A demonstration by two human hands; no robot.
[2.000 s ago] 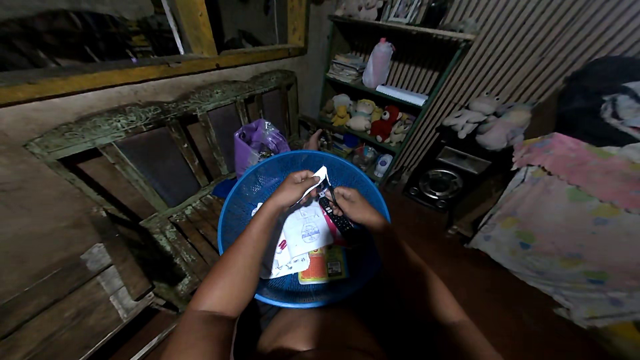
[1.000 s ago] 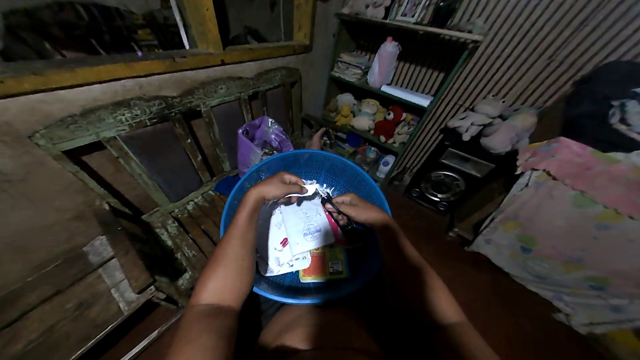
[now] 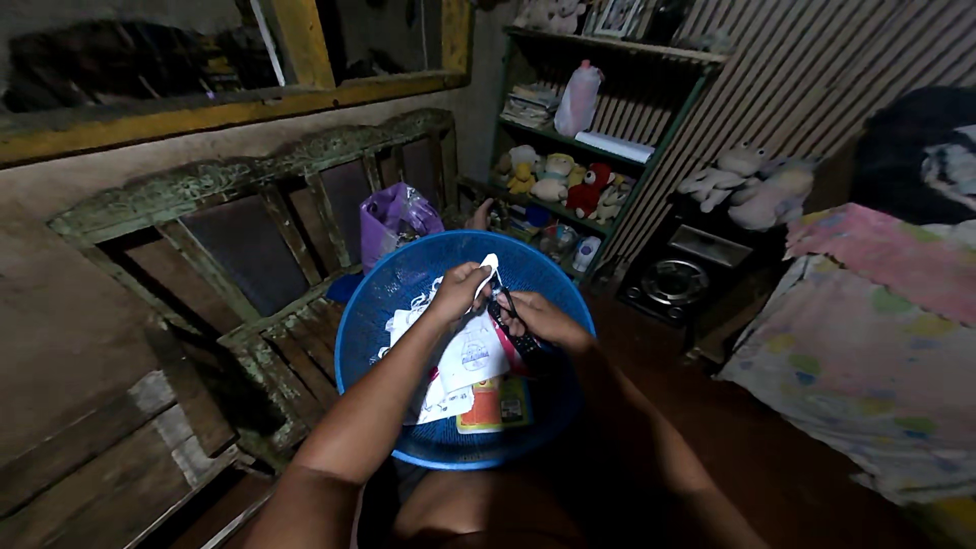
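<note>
A round blue plastic basket [image 3: 366,284] rests at my lap. Above its middle, my left hand [image 3: 459,293] pinches a small piece of white paper [image 3: 490,263]. Just to the right, my right hand [image 3: 534,316] holds dark-handled scissors [image 3: 505,297], their blades close to that paper and partly hidden. Beneath the hands lie drawn-on white sheets [image 3: 473,354], a dark patterned strip [image 3: 524,347] over something pink, and a yellow and orange packet or booklet [image 3: 482,408]. Curled white paper strips [image 3: 415,305] lie at the basket's left side.
A worn wooden bench [image 3: 290,328] stands at the left, with a purple bag [image 3: 379,229] on it. Behind the basket is a shelf [image 3: 610,156] with stuffed toys. A black speaker [image 3: 675,282] and a cloth-covered surface [image 3: 831,366] stand at the right.
My left hand has lifted the white paper piece upright since a second ago, when it was held lower over the sheets. The sheets in the basket lie much as before.
</note>
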